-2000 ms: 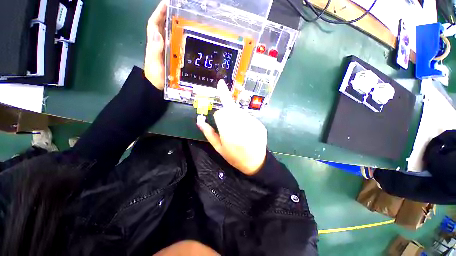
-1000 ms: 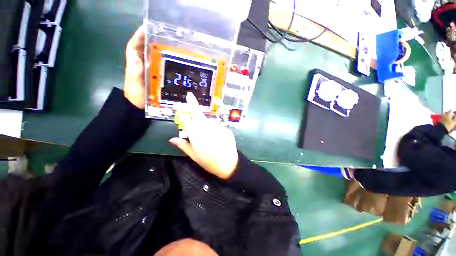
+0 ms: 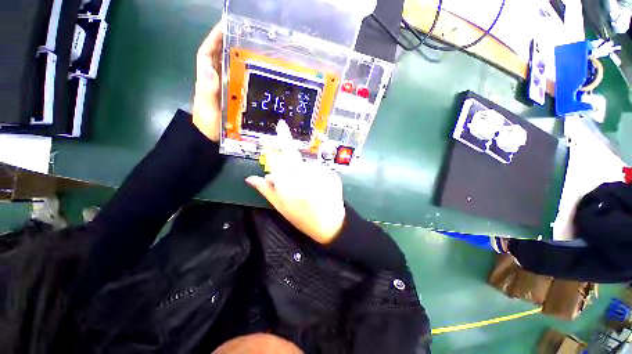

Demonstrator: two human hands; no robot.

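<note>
The clear test fixture lies on the green bench in front of me. Its orange frame surrounds a lit black thermostat display showing 21.5 and 25. My left hand holds the fixture's left side, its fingers partly hidden. My right hand holds nothing; its index fingertip is at the middle of the display's lower icon row, and its thumb is spread. The yellow clamp is mostly hidden by my right hand. The red power switch glows at the near right corner.
A dark foam board at right bears a white thermostat housing. Stacked dark trays with units stand at left. Black cables run behind the fixture. A blue tape dispenser is far right. Another person's dark sleeve shows at right.
My right fingertip has moved left along the icon row, from its right part to the middle. My left hand stays on the fixture's side. The whole view has shifted slightly.
</note>
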